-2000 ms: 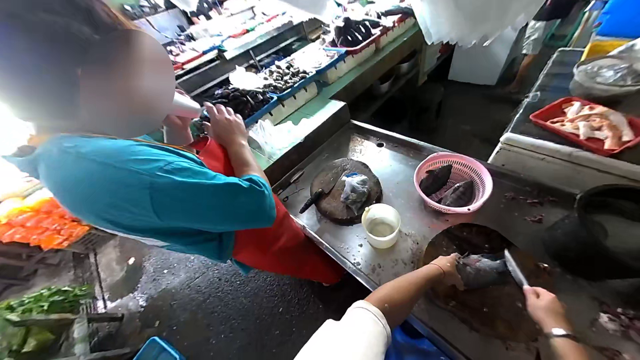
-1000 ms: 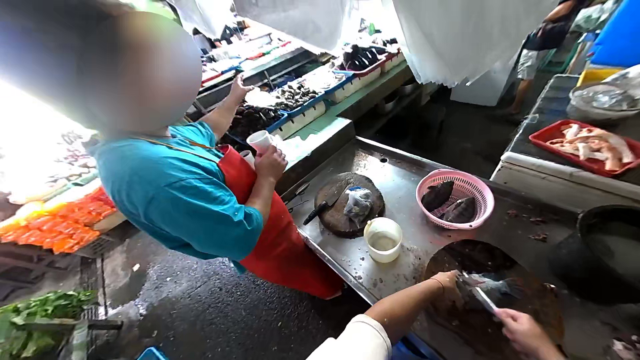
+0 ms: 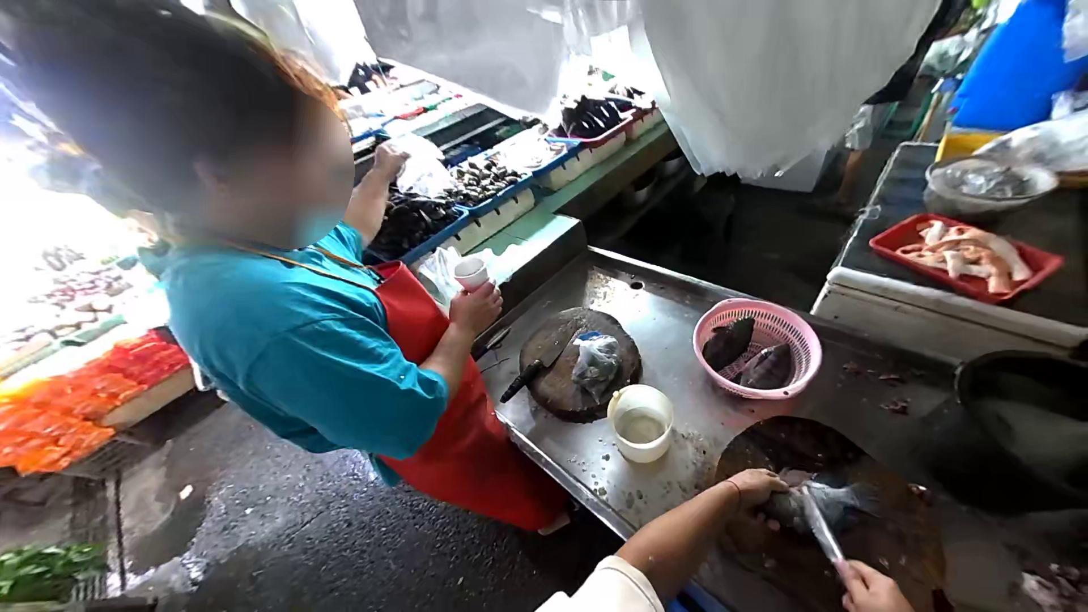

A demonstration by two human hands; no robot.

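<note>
My left hand (image 3: 756, 490) presses on the head end of a dark fish (image 3: 795, 510), which lies on a large round chopping board (image 3: 892, 544). My right hand (image 3: 871, 588), at the bottom edge, grips a knife (image 3: 821, 523) whose blade touches the fish near its middle. Behind the board, a pink plastic colander (image 3: 807, 340) holds dark fish. A white plastic tub (image 3: 641, 423) with cloudy liquid stands left of the board. Beyond it, a smaller round board (image 3: 565, 395) carries a black-handled knife (image 3: 525, 380) and a plastic bag (image 3: 597, 361).
A person in a red apron (image 3: 459, 442) stands at the left of the steel table (image 3: 671, 289), holding a white cup (image 3: 471, 274). A black bucket (image 3: 1011, 374) is at the right. A red tray (image 3: 1050, 259) of pale pieces sits on the far counter. Scraps lie about the table.
The knife in my right hand has moved from upright above the fish to low against it. The person in the apron has turned, and one arm now reaches toward the shellfish trays.
</note>
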